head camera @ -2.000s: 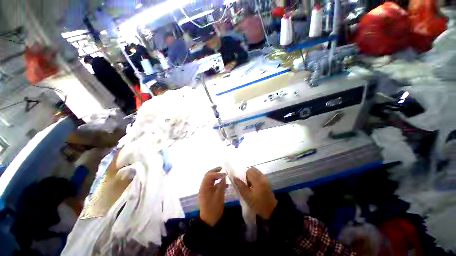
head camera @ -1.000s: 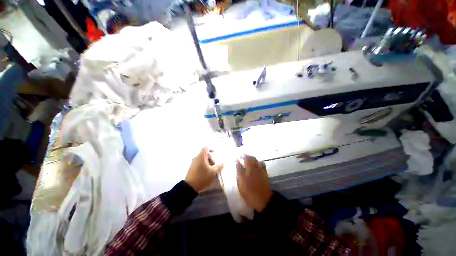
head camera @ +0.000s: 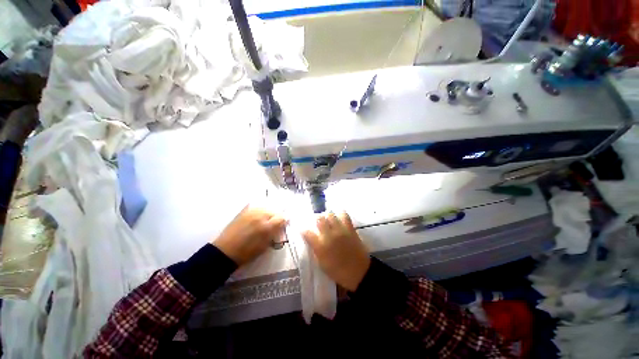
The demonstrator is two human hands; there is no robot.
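A narrow white fabric strip (head camera: 315, 287) runs from under the needle area toward me and hangs over the table's front edge. My right hand (head camera: 338, 249) grips the strip just in front of the presser foot. My left hand (head camera: 251, 233) lies left of the strip near the needle; its fingertips are washed out by glare, so I cannot tell if they hold the cloth. The white sewing machine (head camera: 399, 133) with a blue stripe stands over the work. The needle tip is hidden by the bright light.
A heap of white pieces (head camera: 140, 63) lies at the back left, with long white strips (head camera: 70, 210) over the left edge. A light blue strip (head camera: 129, 188) lies beside them. Thread snips (head camera: 436, 221) and a dark green tool (head camera: 511, 190) lie right of the needle.
The view has moved closer to the machine. My hands have come nearer the needle, the left one now flatter and further from the strip's hanging end. The strip still hangs over the edge.
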